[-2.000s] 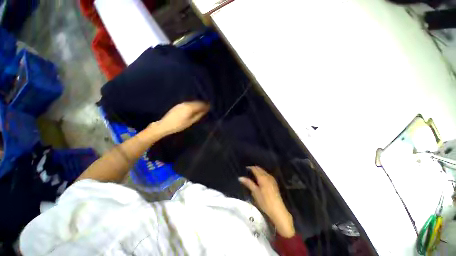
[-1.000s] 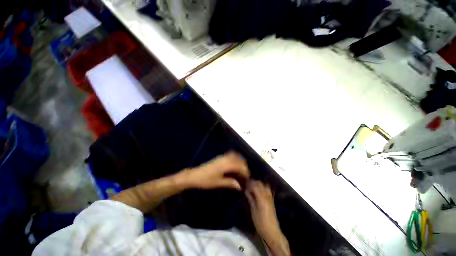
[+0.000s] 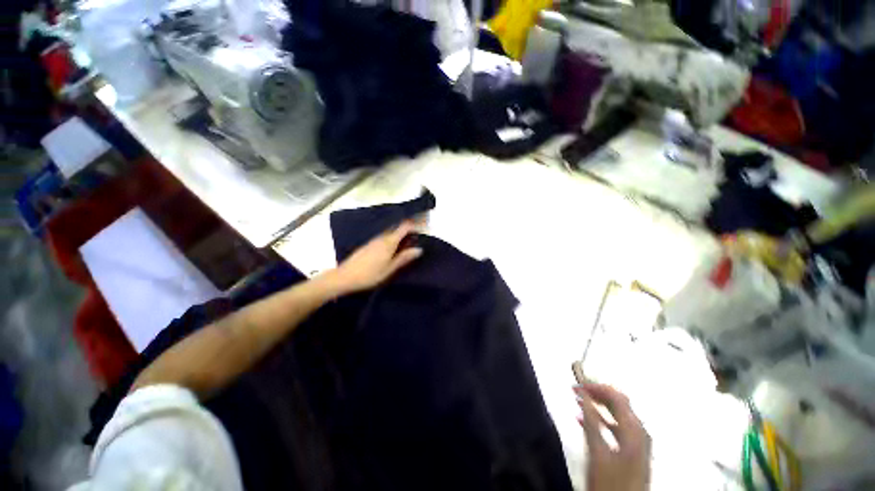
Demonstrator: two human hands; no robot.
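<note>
A dark navy cloth panel (image 3: 432, 355) lies over the front edge of the white sewing table (image 3: 566, 221) and hangs down toward my lap. My left hand (image 3: 379, 259) grips its upper part, with a folded corner beyond the fingers. My right hand (image 3: 614, 432) is over the table right of the cloth, fingers apart and holding nothing, cut off by the lower edge. The sewing machine (image 3: 768, 307) stands at the right. Scissors (image 3: 770, 451) with green and yellow loops lie below it.
A neighbouring machine (image 3: 254, 86) stands at the upper left beside a dark cloth pile (image 3: 374, 77). Red crates (image 3: 134, 211) and a white board (image 3: 149, 273) are at the left. More dark cloth (image 3: 758, 192) lies at the back right.
The view has shifted up and across the table. The dark panel has come from the lap area onto the tabletop with my left hand. My right hand has moved away from my left, over the table.
</note>
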